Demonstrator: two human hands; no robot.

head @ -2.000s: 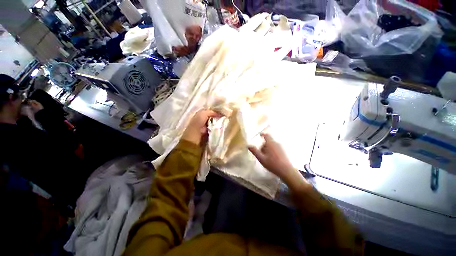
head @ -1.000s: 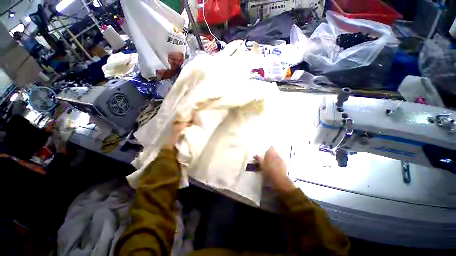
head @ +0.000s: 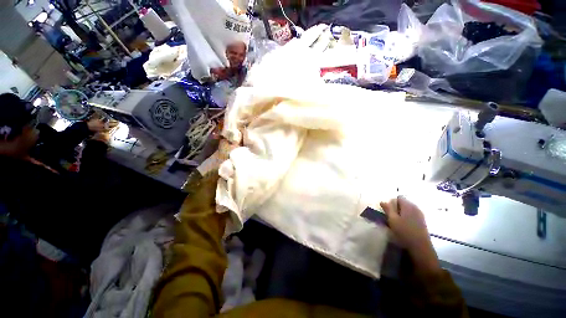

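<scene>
A cream garment piece (head: pixel 323 180) lies spread over the left of the white machine table, its hemmed edge hanging over the front. My right hand (head: pixel 406 220) is at its right end, fingers on a small dark trim (head: pixel 374 215) that lies against the cream cloth. My left hand (head: pixel 231 146) is at the left side of the cloth, mostly hidden by its folds; it grips the bunched fabric. More cream cloth is heaped behind, glaring white.
The sewing machine head (head: pixel 459 149) stands at right, with a thin teal tool (head: pixel 542 222) on its bed. A neighbouring machine motor (head: pixel 164 112) and a person (head: pixel 37 155) are at left. Clear bag (head: pixel 478 46) behind; grey-white cloth heap (head: pixel 130 261) at lower left.
The cream piece is spread wider to the right. My right hand has moved right and down; the dark trim, hidden at first, now shows at its fingers. My left hand has gone behind folds.
</scene>
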